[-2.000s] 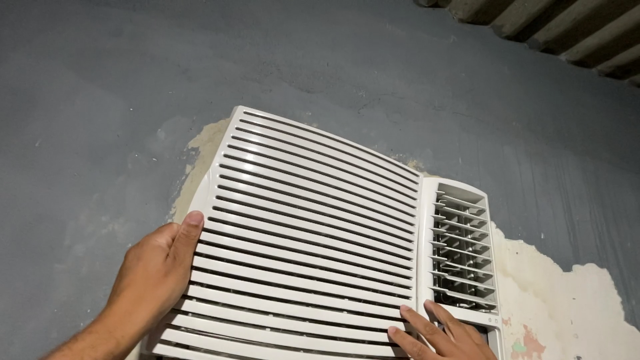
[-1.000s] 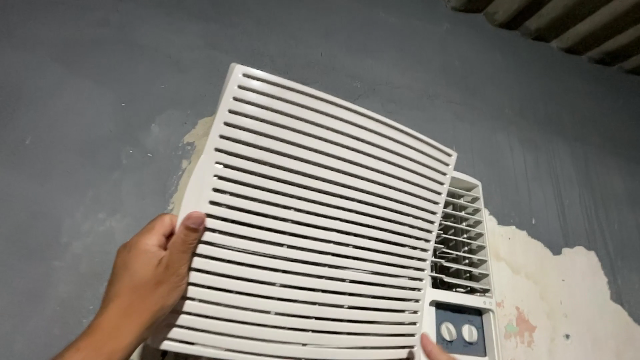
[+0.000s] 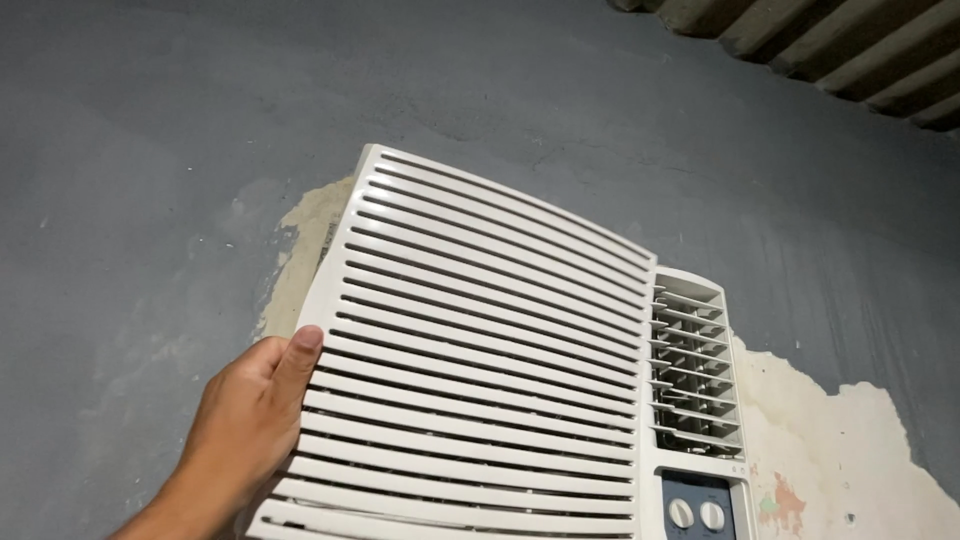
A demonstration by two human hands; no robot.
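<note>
My left hand point(image 3: 255, 405) grips the left edge of a white slatted plastic front grille point(image 3: 487, 337), its thumb on the front face. The grille lies tilted over the face of a window air conditioner, its top right corner beside the unit's louvred air outlet point(image 3: 694, 367). Below the outlet, two white knobs show on a dark control panel point(image 3: 696, 506). The bottom of the grille runs out of view. My right hand is out of view.
A grey painted wall point(image 3: 150, 150) surrounds the unit, with bare, peeled plaster point(image 3: 832, 435) at its right and left sides. A corrugated roof sheet point(image 3: 810, 45) juts in at the top right.
The grille first sat beside the outlet, then overlapped it, and now leaves it uncovered again. My right hand has left the grille's lower right and gone out of view. My left hand keeps its hold.
</note>
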